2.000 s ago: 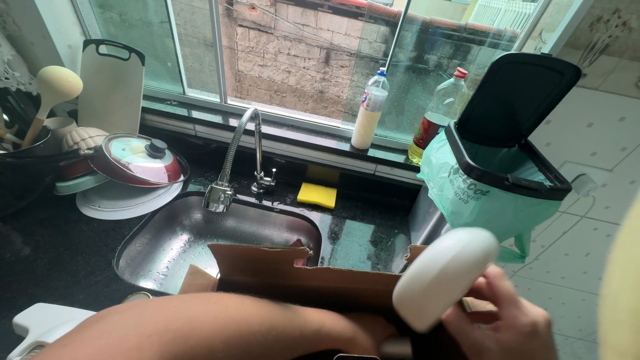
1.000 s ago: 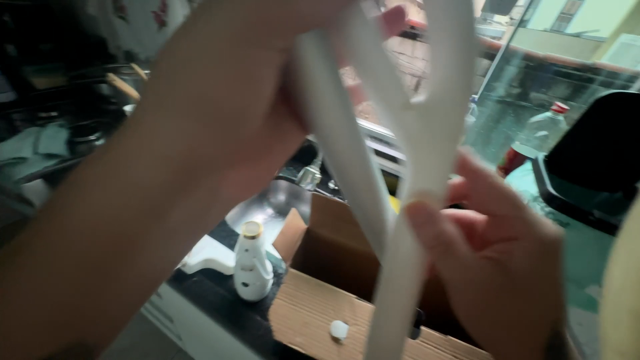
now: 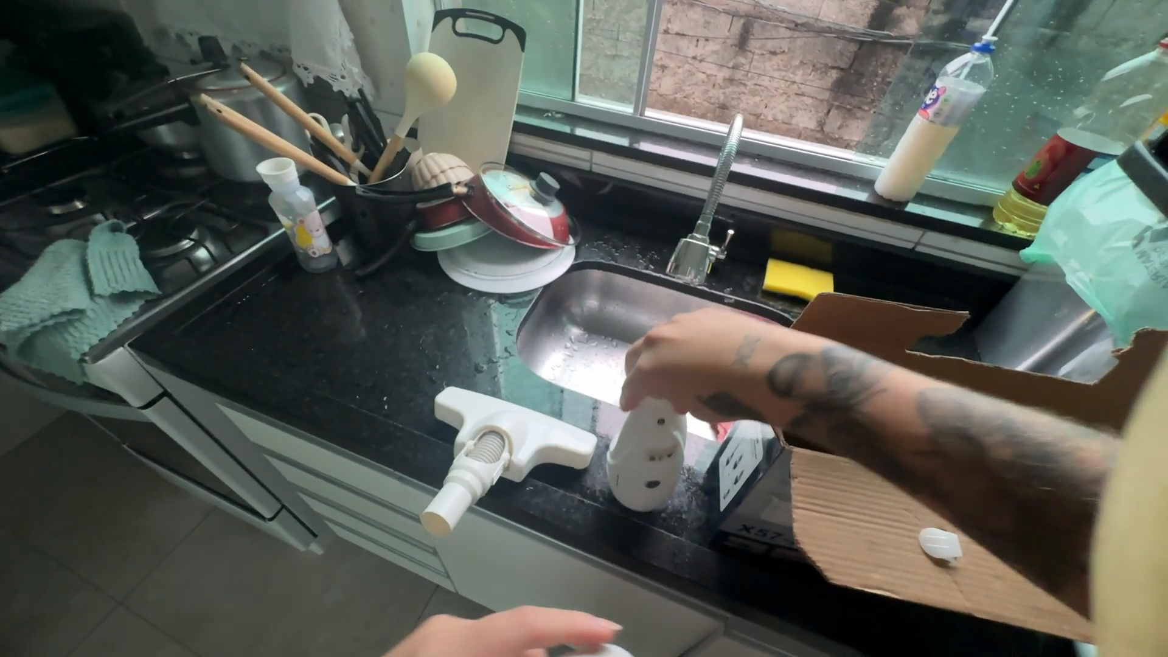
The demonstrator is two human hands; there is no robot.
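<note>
My right hand [image 3: 675,360] reaches in from the right, its fingers around the top of a white handheld appliance body [image 3: 646,461] that stands upright on the black counter, in front of the sink. Left of it lies a white vacuum floor nozzle [image 3: 520,436], its short tube jutting over the counter's front edge. At the bottom edge my left hand [image 3: 511,634] shows only in part, its fingers over a white plastic part [image 3: 598,651] that is mostly cut off. An open cardboard box [image 3: 876,520] sits under my right forearm, with a small white piece [image 3: 940,545] on its flap.
Behind is a steel sink [image 3: 584,319] with a faucet [image 3: 698,251] and a yellow sponge [image 3: 798,278]. Stacked plates and a lidded pan [image 3: 520,205], a utensil pot [image 3: 374,205] and a small bottle [image 3: 301,219] stand left, near the stove [image 3: 173,233]. Bottles line the windowsill.
My right hand has left the long white forked part that both hands were at a second ago and is now on the appliance body. My left hand has dropped to the bottom edge. The view has swung left.
</note>
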